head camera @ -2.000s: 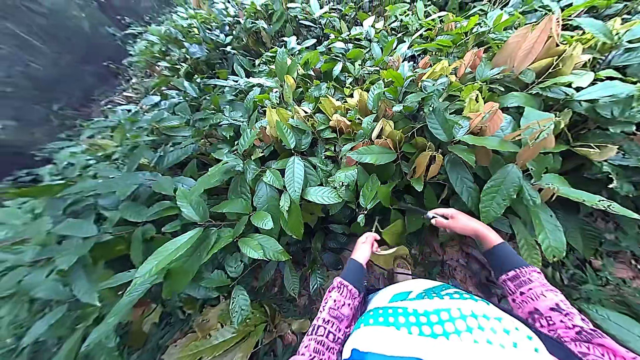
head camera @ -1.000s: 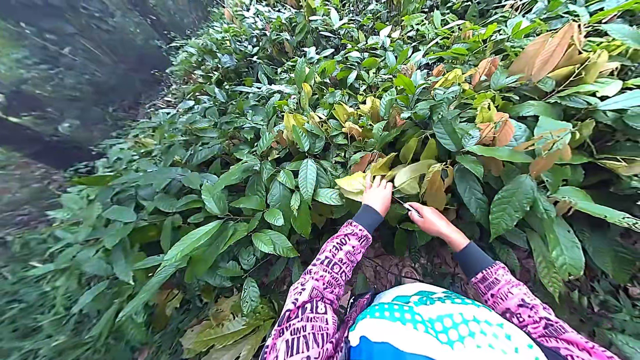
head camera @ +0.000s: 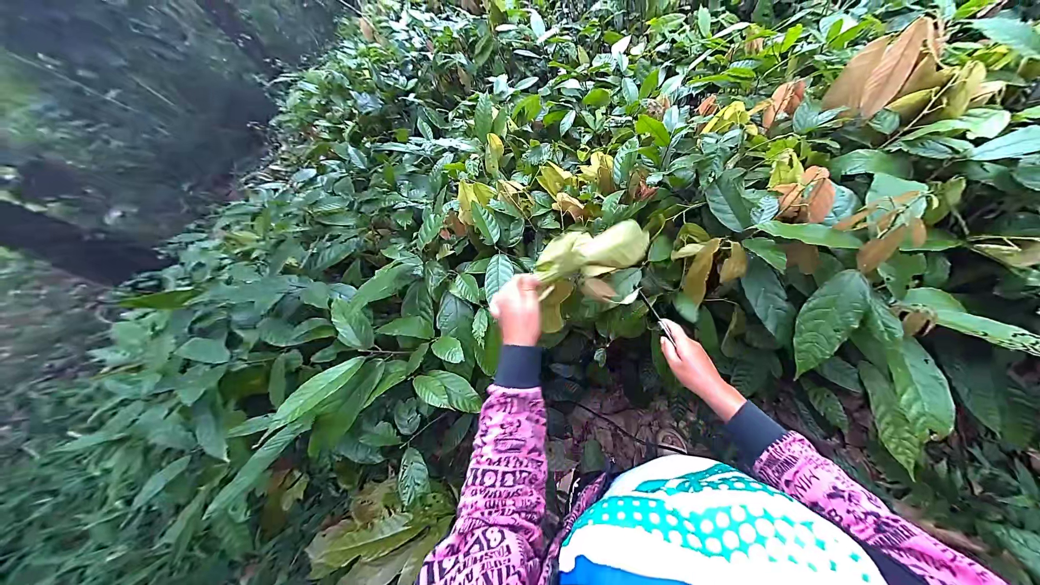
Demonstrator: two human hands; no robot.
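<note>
A bunch of pale yellow-green leaves [head camera: 597, 250] is held in my left hand [head camera: 517, 309], its fingers closed at the left end of the bunch. The leaves spread to the right, slightly blurred, in front of the green shrubs. Lower and to the right, my right hand [head camera: 687, 357] grips a thin dark tool [head camera: 655, 315] with a narrow shaft pointing up and left. What kind of tool it is cannot be told, and its handle is mostly hidden in the fingers. The two hands are apart.
Dense leafy shrubs [head camera: 390, 284] surround both hands. Brown dried leaves [head camera: 886, 69] hang at the upper right. Large cut or fallen leaves [head camera: 374, 536] lie at the lower left of my body, and leaf litter [head camera: 617, 422] covers the ground below my hands. A dark trunk or log [head camera: 73, 244] is blurred at the left.
My left hand, low near the right hand two seconds ago, moved up to the yellowish leaves. It has since shifted left and holds a bunch. The right hand still grips the thin tool.
</note>
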